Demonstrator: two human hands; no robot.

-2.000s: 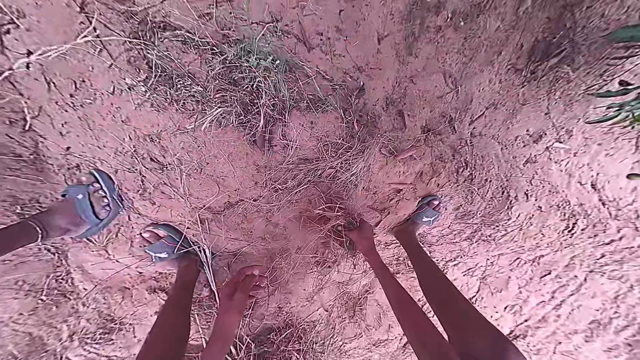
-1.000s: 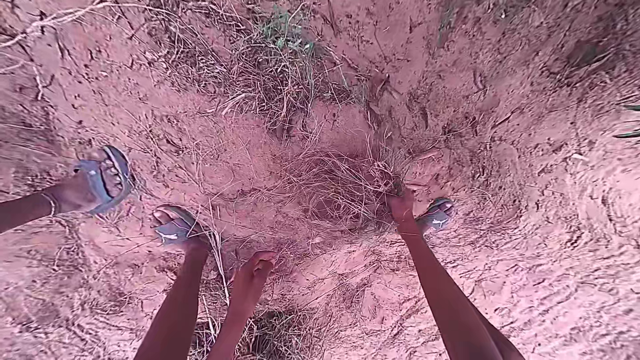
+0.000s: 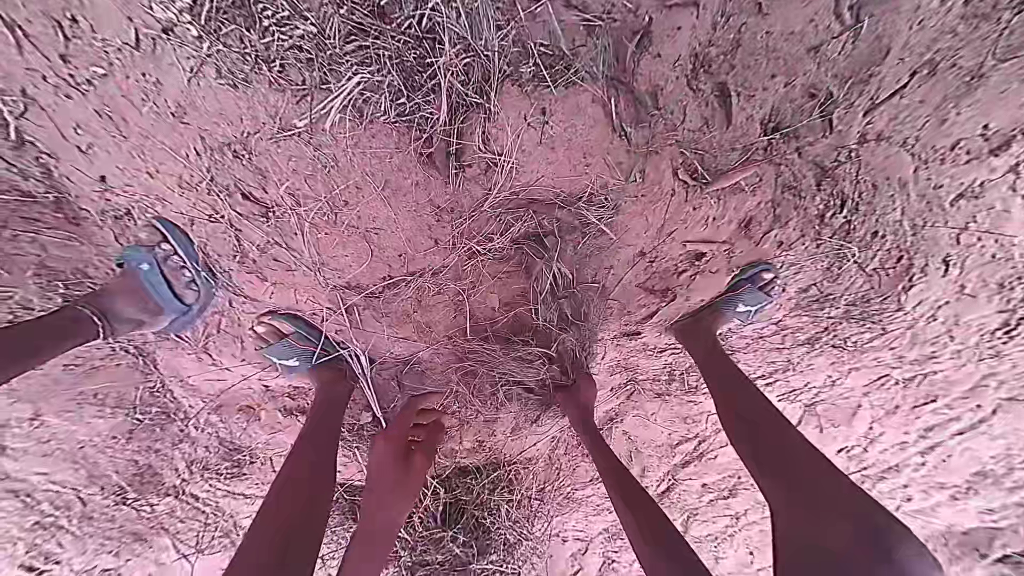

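Note:
My right hand (image 3: 576,396) is closed around the near end of a tuft of dry grass (image 3: 564,300), which stretches away from me over the reddish soil. Loose thin stalks (image 3: 496,360) lie tangled just left of that hand. My left hand (image 3: 404,448) is low over the ground, its fingers loosely curled and partly hidden from view. A few pale stalks (image 3: 364,384) run beside it, over the edge of my sandalled left foot (image 3: 300,348); whether the fingers touch them is unclear.
My right foot (image 3: 740,300) wears a matching sandal. Another person's sandalled foot (image 3: 164,280), with an anklet, stands at the left. A heap of dry grass (image 3: 416,60) lies at the top, and a smaller clump (image 3: 472,516) sits between my forearms.
My right hand has moved from beside my right foot leftward and nearer to me, with the grass tuft in it. My left hand stays low near my left foot.

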